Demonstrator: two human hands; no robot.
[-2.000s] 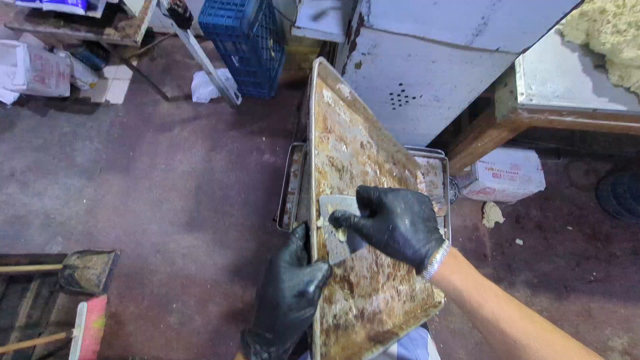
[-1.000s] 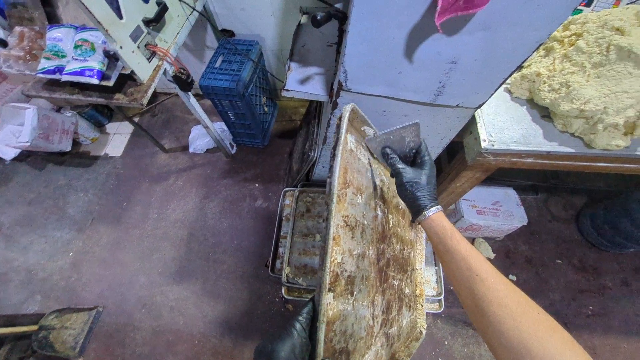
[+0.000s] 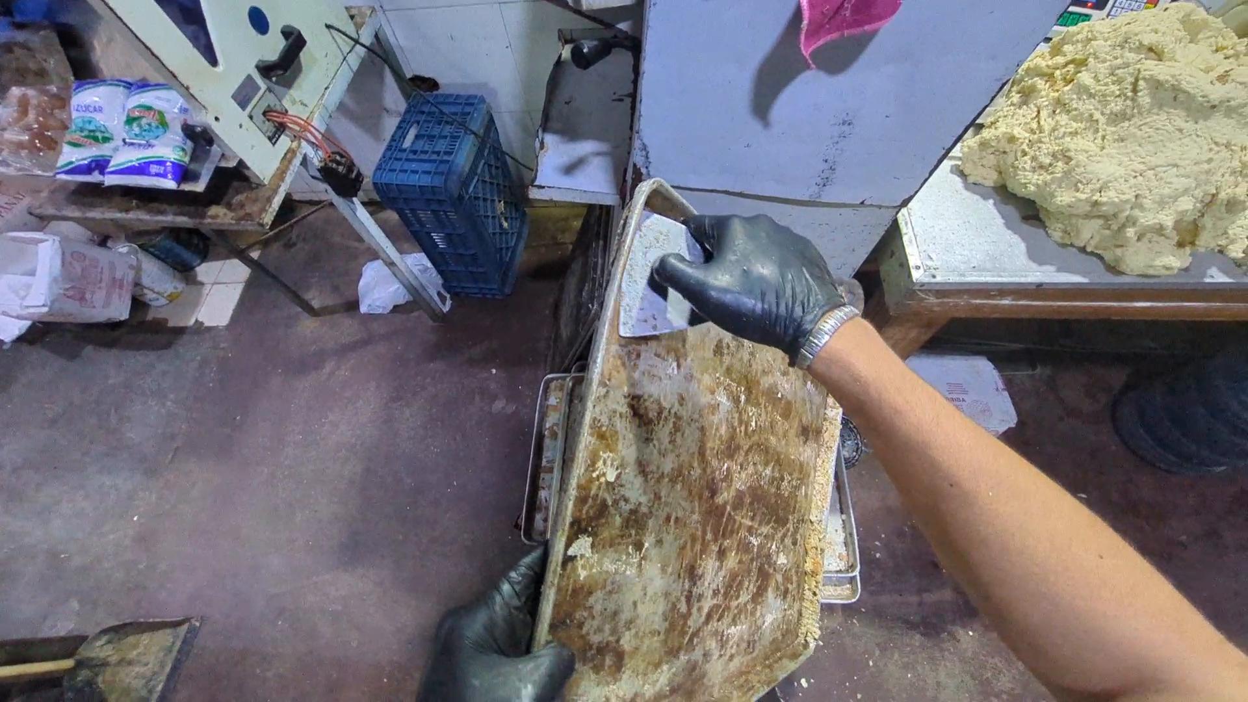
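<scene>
My left hand, in a black glove, grips the left rim of a tilted metal baking tray near its lower end. Brown residue and pale flecks cover the tray's inner face, with crumbs gathered along its right edge. A flat metal scraper lies against the tray's upper left part, by the rim. My right hand, also black-gloved, holds that scraper, thumb on its face. Behind and below the held tray, more metal trays show their rims on both sides.
A large mass of pale dough rests on a metal-topped table at right. A blue plastic crate stands beside a white cabinet. On the floor are a white box, a dark round container and a dustpan.
Two seconds ago the scraper was at the tray's middle; one second ago it was at the top right edge. My right hand has since brought it to the upper left. The view has shifted.
</scene>
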